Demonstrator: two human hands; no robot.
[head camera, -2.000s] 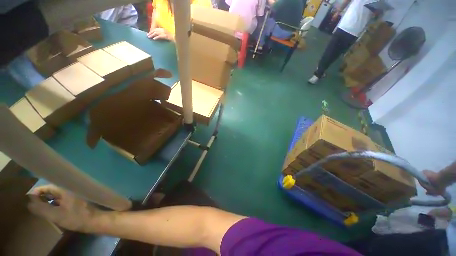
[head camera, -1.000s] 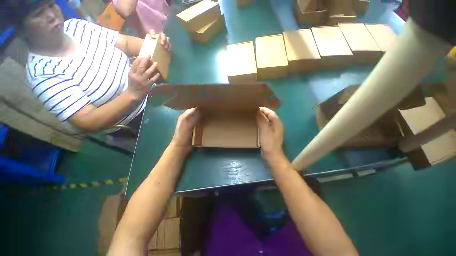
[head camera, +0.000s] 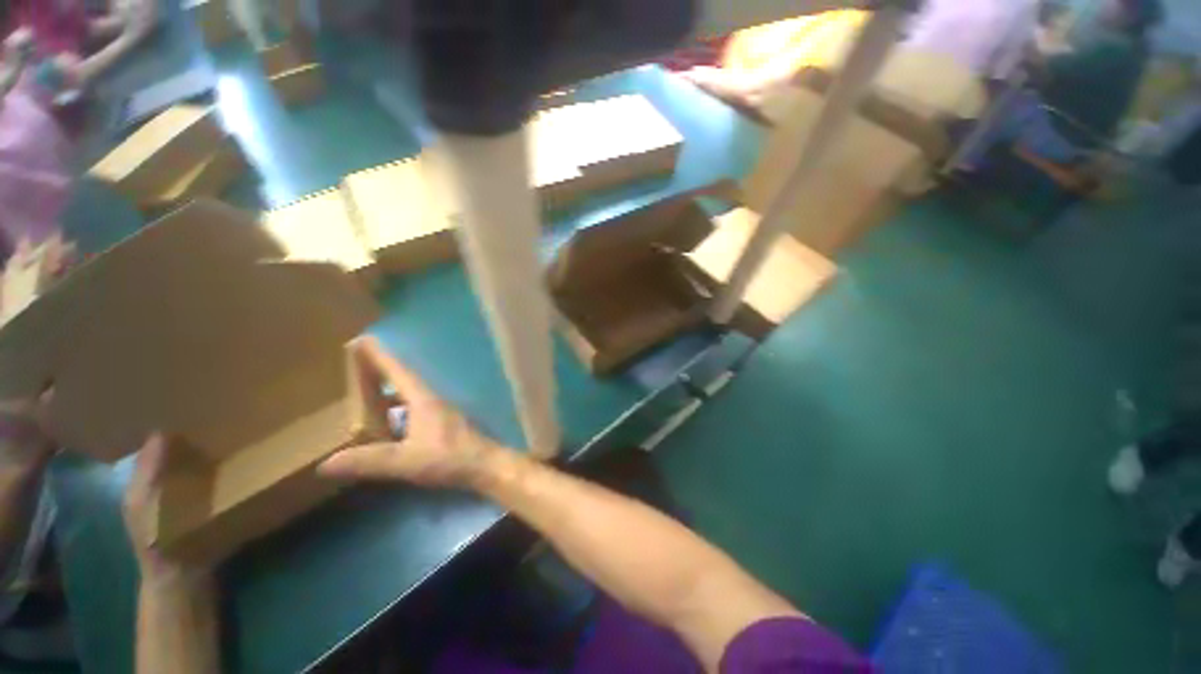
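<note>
An open brown mailer box (head camera: 270, 441) is at the left, its tray towards me and its large lid (head camera: 185, 323) standing up behind. My right hand (head camera: 415, 428) grips the tray's right end, thumb and fingers on the side wall. My left hand (head camera: 156, 507) holds the tray's left end; its fingers are partly hidden by the box. The tray looks empty. The view is blurred.
A row of closed boxes (head camera: 395, 204) stands beyond, partly behind a cream rack post (head camera: 494, 263). Another open box (head camera: 626, 296) stands right, near a second post (head camera: 810, 158). Another person's hand (head camera: 33, 277) is at the left edge. A blue pallet (head camera: 968, 632) lies on the floor.
The view has swung right, so the box and both hands now appear further left. The box looks tilted in the view, its lid still up. Both hands still hold it.
</note>
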